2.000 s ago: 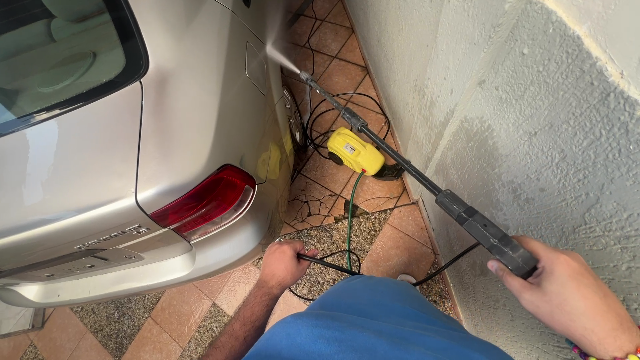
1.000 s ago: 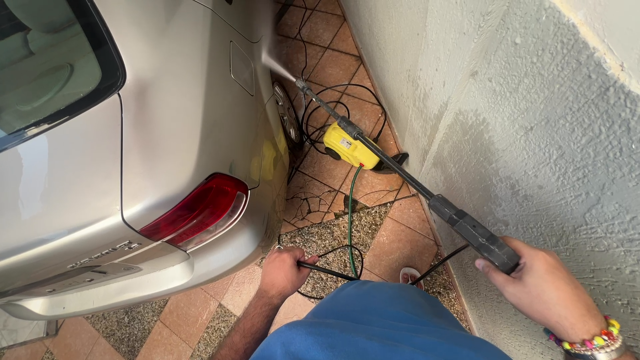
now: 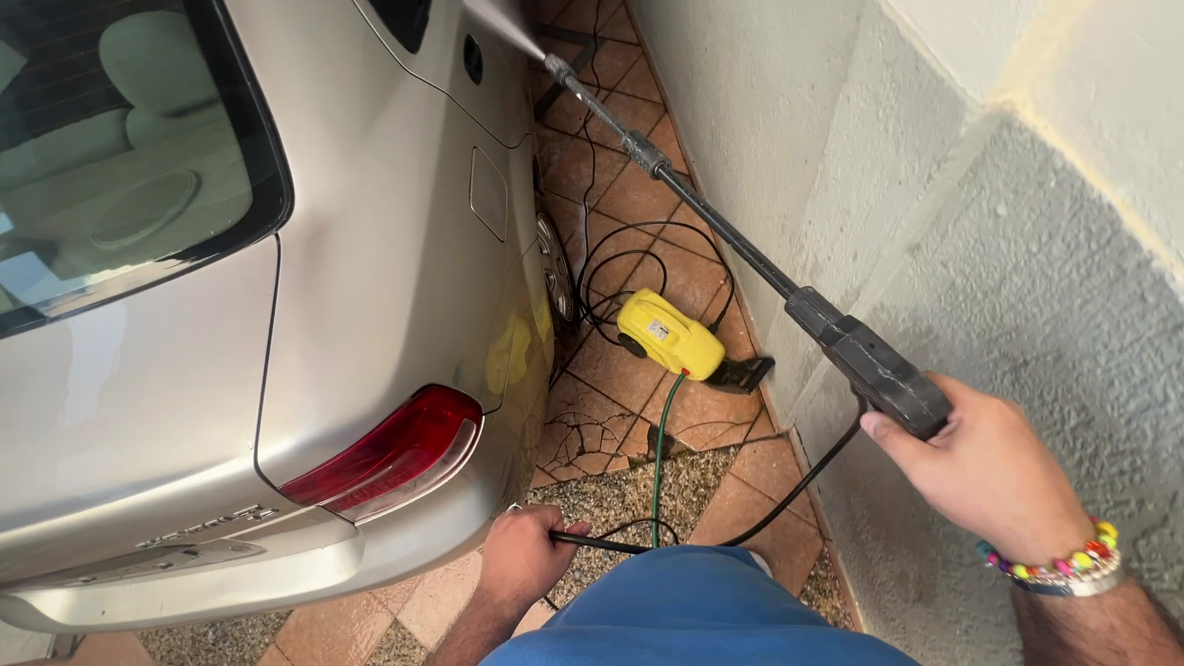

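My right hand [image 3: 990, 472], with beaded bracelets at the wrist, is closed around the grip of a black pressure washer spray gun [image 3: 879, 370]. Its long lance [image 3: 721, 227] points up and left, and water spray [image 3: 504, 28] leaves the nozzle beside the silver car [image 3: 370, 231]. Near the rear bumper, my left hand [image 3: 527, 555] grips the black high-pressure hose [image 3: 601, 543], which passes in front of my blue shirt and up to the gun. On the tiles between car and wall lies the yellow pressure washer [image 3: 671, 333], a green garden hose [image 3: 659, 453] joined to it.
A rough grey plastered wall [image 3: 1017, 277] runs along the right. Loops of black hose [image 3: 647, 227] lie on the terracotta tiles [image 3: 610, 370] by the car's wheel [image 3: 555, 268]. The red tail light [image 3: 388, 453] is close above my left hand. Some tiles are cracked.
The lance and its spray now reach farther forward along the car's side, near the rear door, instead of close to the fuel flap. Both hands keep their holds.
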